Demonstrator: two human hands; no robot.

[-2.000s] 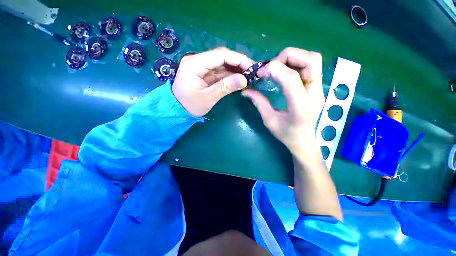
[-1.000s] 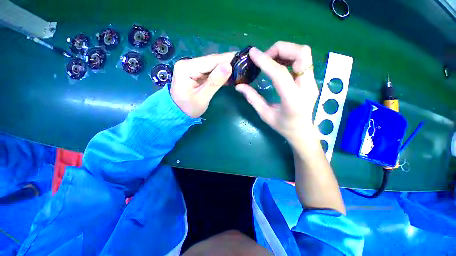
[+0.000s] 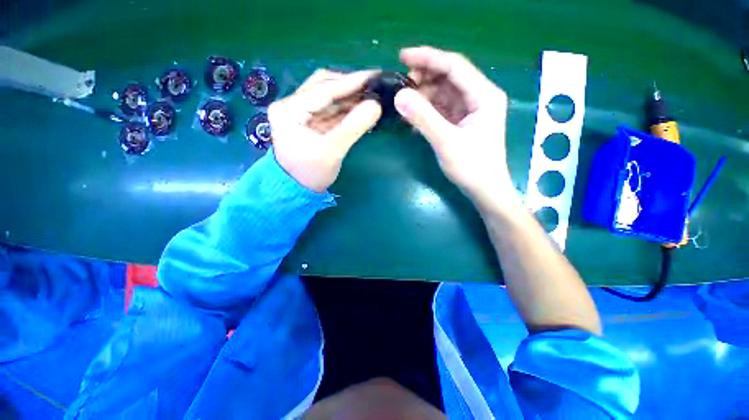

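A dark round module (image 3: pixel 386 89) is held between both hands above the green bench (image 3: pixel 394 238). My left hand (image 3: pixel 322 123) grips its left side with thumb and fingers. My right hand (image 3: pixel 452 115) has its thumb and fingers on its right side. The module's face and finer details are blurred and partly covered by the fingers. Several similar round modules (image 3: pixel 215 116) lie at the left on clear film patches. One of them (image 3: pixel 259 130) is partly hidden by my left hand.
A white strip with round holes (image 3: pixel 557 146) lies right of my hands. Further right are a blue box (image 3: pixel 649 187) and an orange-black tool (image 3: pixel 663 123) with a black cord. A grey bar (image 3: pixel 49 72) reaches in from the left. A red item (image 3: pixel 141 277) shows below the bench edge.
The module has turned in my fingers and both hands have closed around it. The camera view has shifted, and the ring at the upper right has left the picture.
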